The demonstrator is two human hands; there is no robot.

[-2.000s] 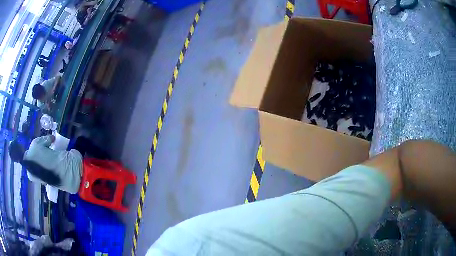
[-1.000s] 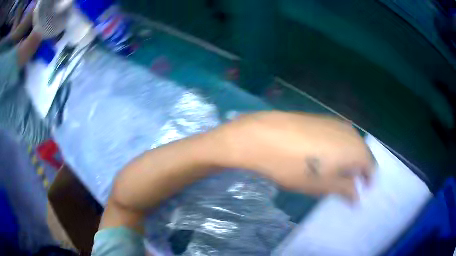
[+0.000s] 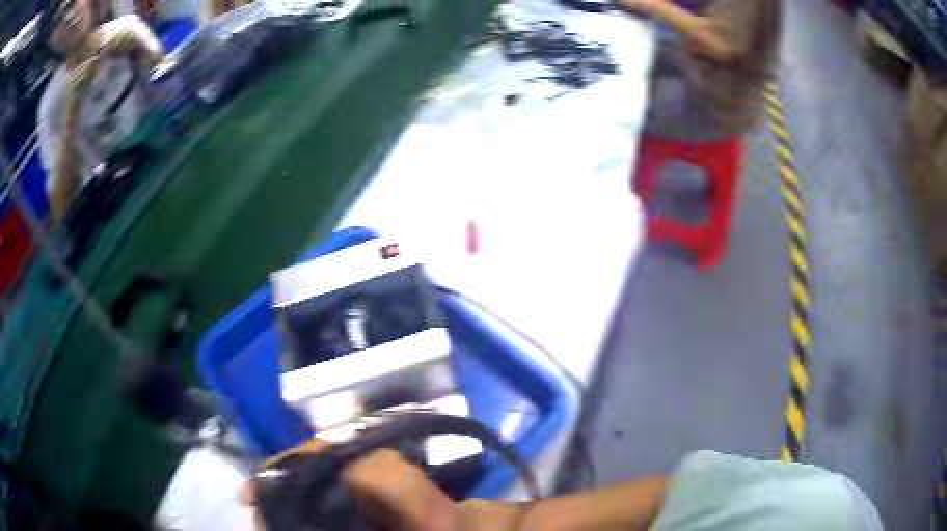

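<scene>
My right hand [image 3: 400, 491] is at the bottom of the view, blurred, closed around a dark object [image 3: 312, 500]. A curved black band or cable [image 3: 462, 423] arcs from it to the right; blur hides which. Just beyond the hand, a silver-white screw feeder [image 3: 363, 365] with a dark window sits tilted in a blue bin [image 3: 535, 410]. The hand overlaps the feeder's near edge. My left hand is not seen.
A white sheet [image 3: 519, 192] covers the bench, with a small red item [image 3: 472, 236] and black parts [image 3: 561, 52]. A green conveyor [image 3: 249, 156] runs left. A person on a red stool [image 3: 724, 197] sits beyond; another person is across the conveyor.
The view has swung from the floor and carton, past a plastic-covered bench, to the feeder and bin. An arm reached across the bench earlier; now my right hand holds the dark object.
</scene>
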